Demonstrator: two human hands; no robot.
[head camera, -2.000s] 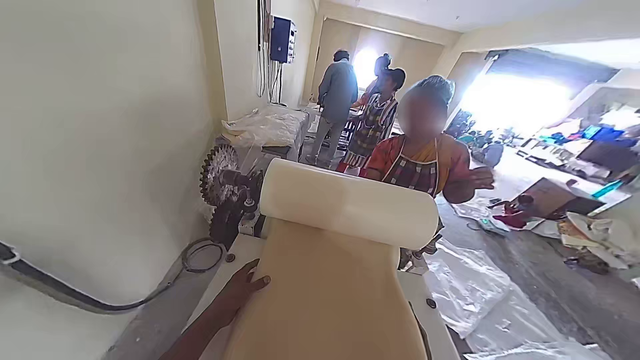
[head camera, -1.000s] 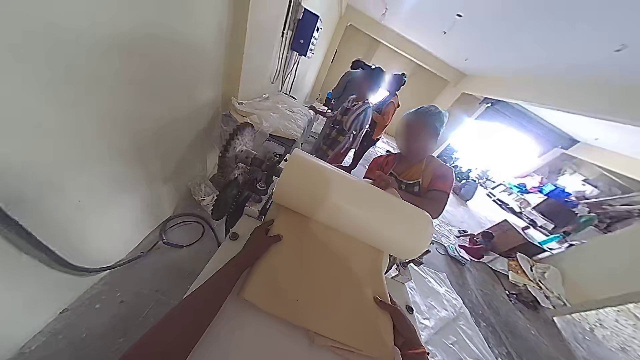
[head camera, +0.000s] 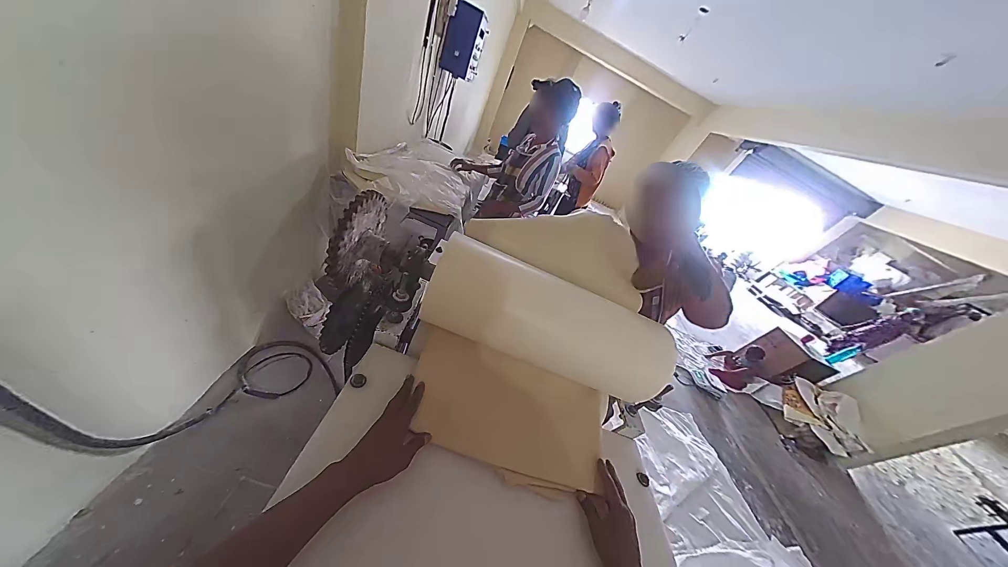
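Observation:
A tan dough-like sheet (head camera: 508, 405) lies on the white feed table (head camera: 441, 512), its far edge under a large white roller (head camera: 551, 315). My left hand (head camera: 394, 441) rests at the sheet's left edge, fingers spread, thumb on its near corner. At the near right corner, my right hand (head camera: 610, 512) touches the sheet with thumb and fingers. Whether either hand pinches it is hard to tell. Beyond the roller, a pale sheet (head camera: 567, 240) rises in front of a co-worker (head camera: 681, 252), whose hands are mostly hidden.
Exposed toothed gears (head camera: 358, 244) stand left of the roller, near the wall. A black cable (head camera: 276, 370) coils on the floor. Plastic sheeting (head camera: 701, 480) lies at the right. Other people work at a plastic-covered table (head camera: 417, 173) behind. A cardboard box (head camera: 783, 354) stands farther right.
The tan sheet's near edge has moved toward the roller, and less of it lies on the table. A pale sheet now shows raised behind the roller. My right hand, out of view two seconds ago, is at the sheet.

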